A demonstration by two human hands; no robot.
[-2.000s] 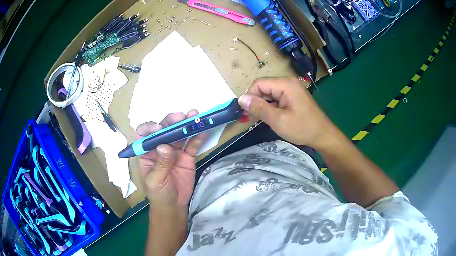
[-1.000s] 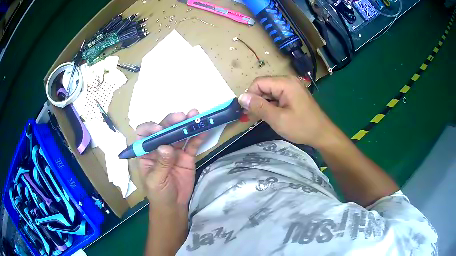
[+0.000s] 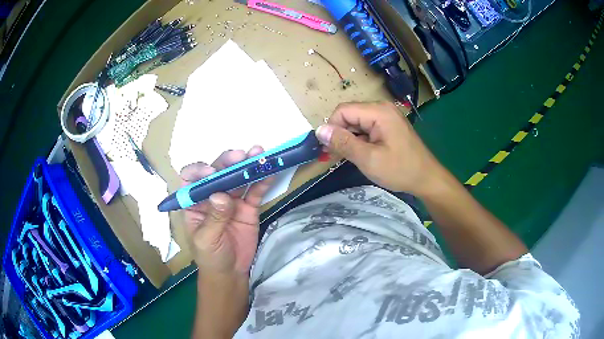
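A 3D pen (image 3: pixel 228 179) with a long black body and teal side is held slanted over the tray's front edge. Its dark tip points left, and its small display is lit and faces up. My left hand (image 3: pixel 222 215) holds the pen's front half, thumb below and fingers behind it. My right hand (image 3: pixel 371 142) pinches the pen's tail end between thumb and fingers; what exactly sits under the fingertips is hidden. White paper sheets (image 3: pixel 232 106) lie under and behind the pen.
Cardboard tray (image 3: pixel 298 56) holds circuit boards (image 3: pixel 136 63), a tape roll (image 3: pixel 67 118), a lilac casing half (image 3: pixel 106 175), a pink utility knife (image 3: pixel 291 14) and a wire lead (image 3: pixel 330 65). Blue electric screwdriver (image 3: pixel 367 40) and pliers (image 3: pixel 440 46) lie right; blue bin of casings (image 3: pixel 83 222) left.
The digits on the pen's display look different from before. The hands and the pen have hardly moved.
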